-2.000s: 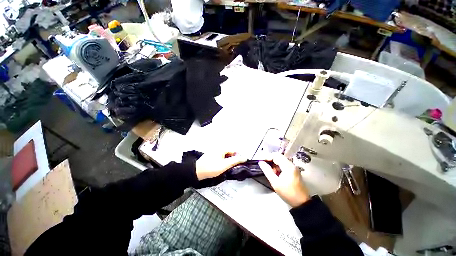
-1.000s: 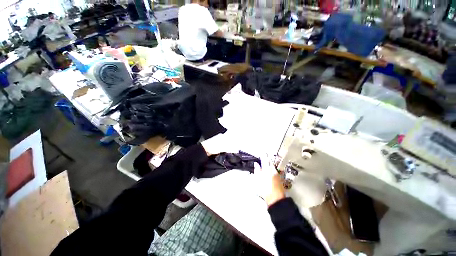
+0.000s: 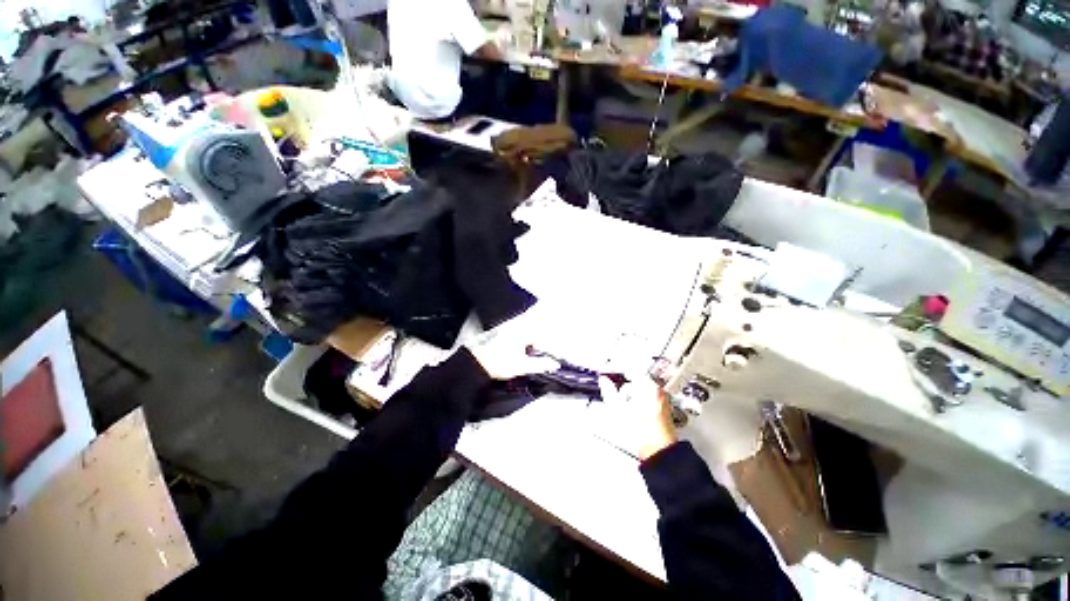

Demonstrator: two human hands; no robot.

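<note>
A small dark garment piece lies stretched on the white machine table, left of the needle area. My left hand is on its left part, pale and overexposed. My right hand holds its right end close to the needle end of the cream-white sewing machine. The needle and presser foot are too small and blurred to make out. Part of the dark cloth hangs below my left wrist.
A large black bundle of cut pieces lies at the table's left. More dark cloth is behind the machine. A black flat rectangle and brown card lie under the arm. A person in white is farther back.
The view has tilted up. The dark piece was bunched between both hands near the table's front; it now lies farther back, spread flatter, with my hands farther apart.
</note>
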